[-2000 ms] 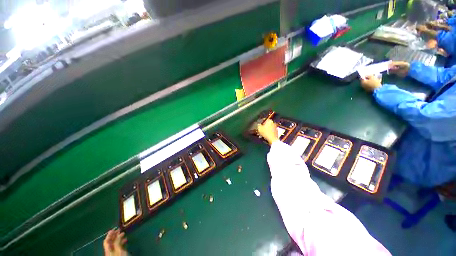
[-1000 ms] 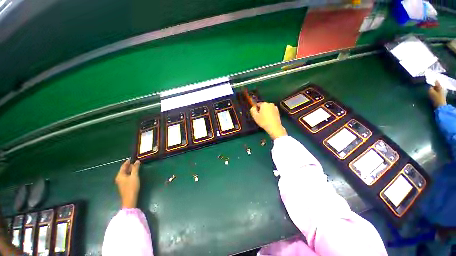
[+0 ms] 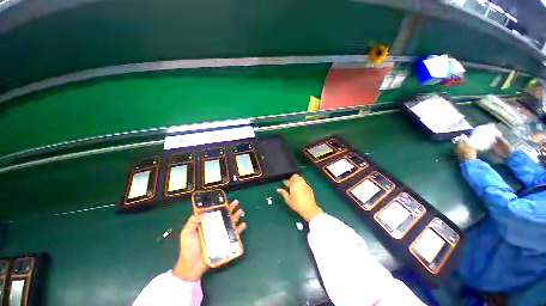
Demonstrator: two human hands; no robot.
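Observation:
My left hand (image 3: 191, 250) holds an orange-rimmed phone housing (image 3: 219, 232), camera end up, pale inner area facing me. My right hand (image 3: 301, 198) is over the bench by the tray's right front corner, thumb and fingers close together; whether it pinches anything small cannot be told. The black phone tray (image 3: 279, 160) behind holds several orange housings, and its rightmost slot is empty. Small loose parts lie on the bench: one left of my left hand (image 3: 165, 235), one between my hands (image 3: 269, 199), and a white scrap (image 3: 299, 226) below my right hand.
A second tray (image 3: 402, 251) of housings slants at the right; part of another (image 3: 41, 281) shows lower left. A white board (image 3: 209, 137) lies behind the first tray. At right, a person in a blue smock (image 3: 500, 191) handles white material beside white sheets (image 3: 440, 113).
A housing has left the near tray's rightmost slot and is now in my left hand, which moved right from the tray's left corner. My right hand has moved down from that slot to the bench.

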